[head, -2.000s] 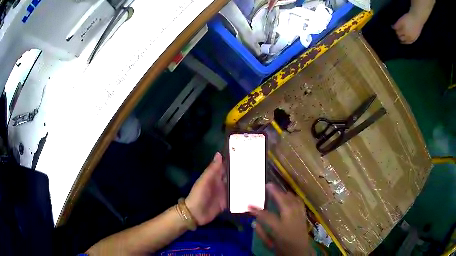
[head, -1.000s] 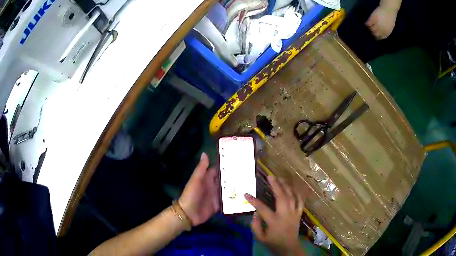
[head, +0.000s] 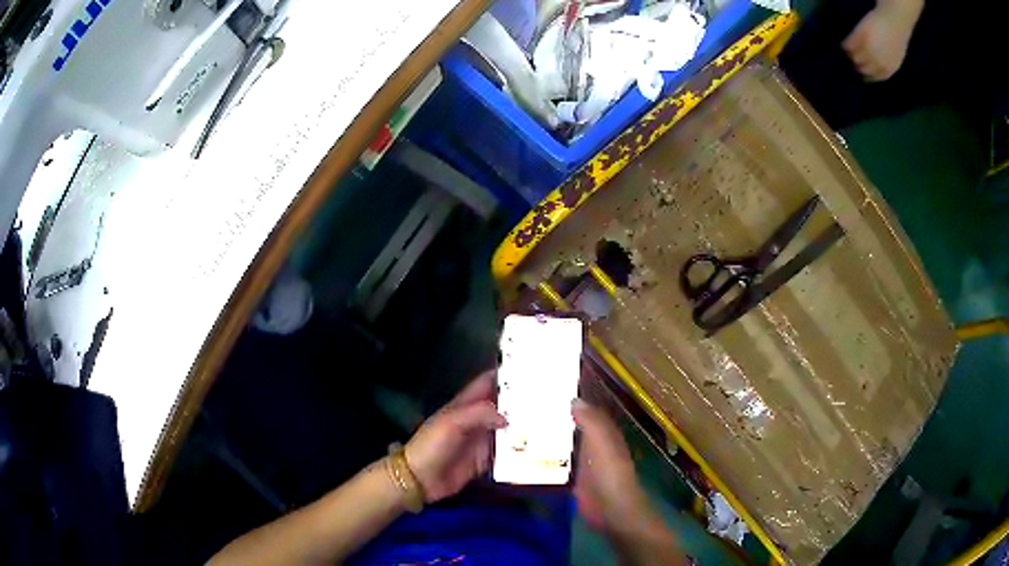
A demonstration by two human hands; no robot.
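Observation:
A smartphone (head: 539, 400) with a glowing white screen is upright in front of me at the lower middle. My left hand (head: 451, 444) holds its left edge, with the thumb at the lower left side of the screen; a bracelet is on the wrist. My right hand (head: 603, 464), slightly blurred, is at the phone's lower right edge, with fingers along that side. The fingers behind the phone are hidden, so I cannot see how firmly the right hand grips.
Open dark shears (head: 758, 265) lie on the cardboard (head: 797, 376) of the yellow-framed trolley (head: 653, 122) at right. A blue crate (head: 531, 144) holds white cloth. A white sewing machine (head: 100, 83) stands on the wood-edged table (head: 260, 177) at left. Another person's hand (head: 882, 42) is at upper right.
My right hand has moved from over the lower screen to the phone's right edge. My left thumb has come in to the phone's left edge.

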